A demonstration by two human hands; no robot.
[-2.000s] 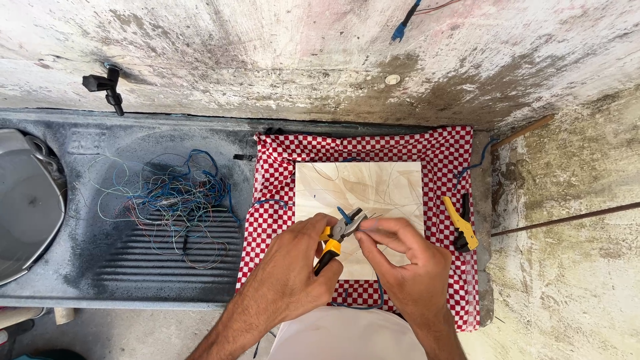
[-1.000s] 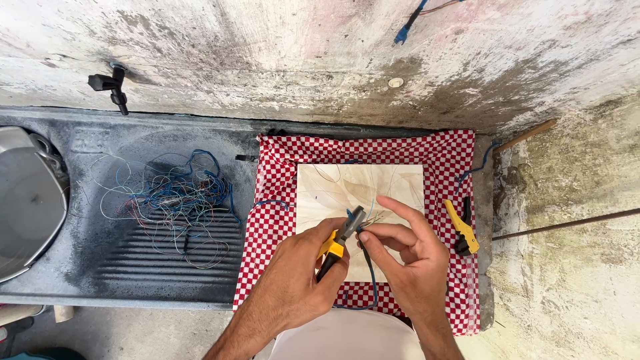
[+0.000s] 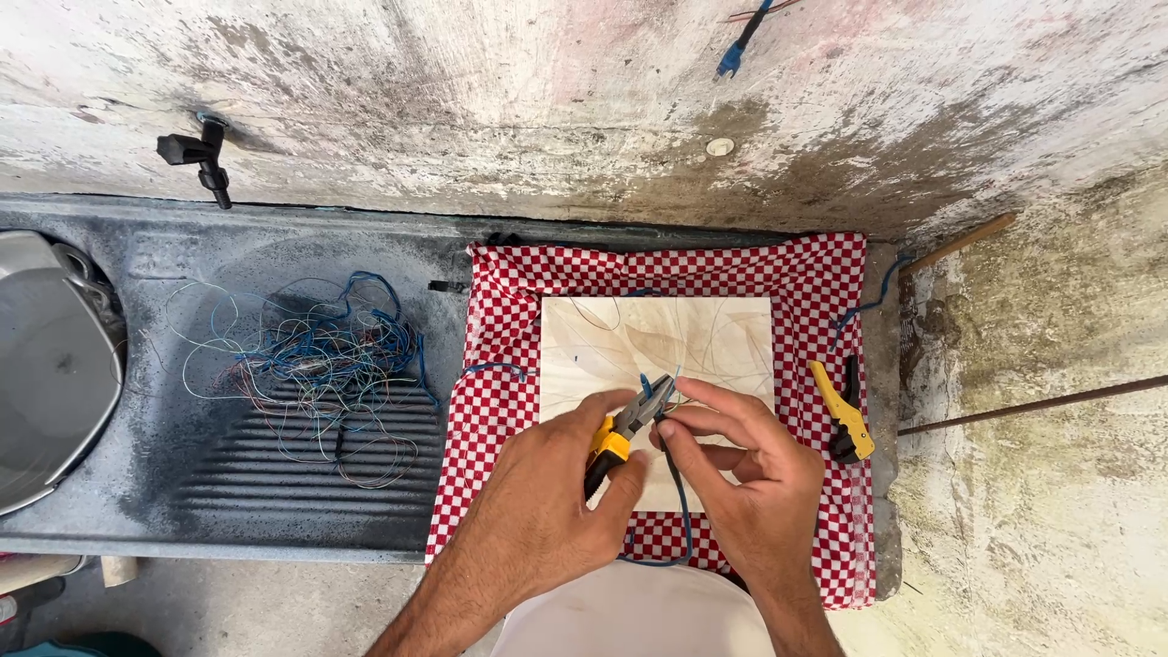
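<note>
My left hand (image 3: 557,474) is closed around yellow-and-black combination pliers (image 3: 613,447), whose jaws point up and right over a patterned tile (image 3: 593,365). Between the fingertips of my right hand (image 3: 753,465) is the end of a blue cable (image 3: 684,511), with thin wires fanning out beside the plier jaws. A small blue piece (image 3: 645,385) shows at the jaws; whether they grip it I cannot tell. The cable loops down to the near edge of the red-and-white checked cloth (image 3: 502,401) under the tile.
Yellow-and-black wire strippers (image 3: 844,415) lie on the cloth at the right. A tangle of thin wires (image 3: 338,351) sits in the grey ribbed sink (image 3: 201,511), with a grey bucket (image 3: 55,374) at far left. A black tap (image 3: 205,157) juts from the stained wall (image 3: 456,109).
The right hand's fingers, raised and spread a second ago, are now curled in beside the plier jaws at the wires. The pliers stay in my left hand.
</note>
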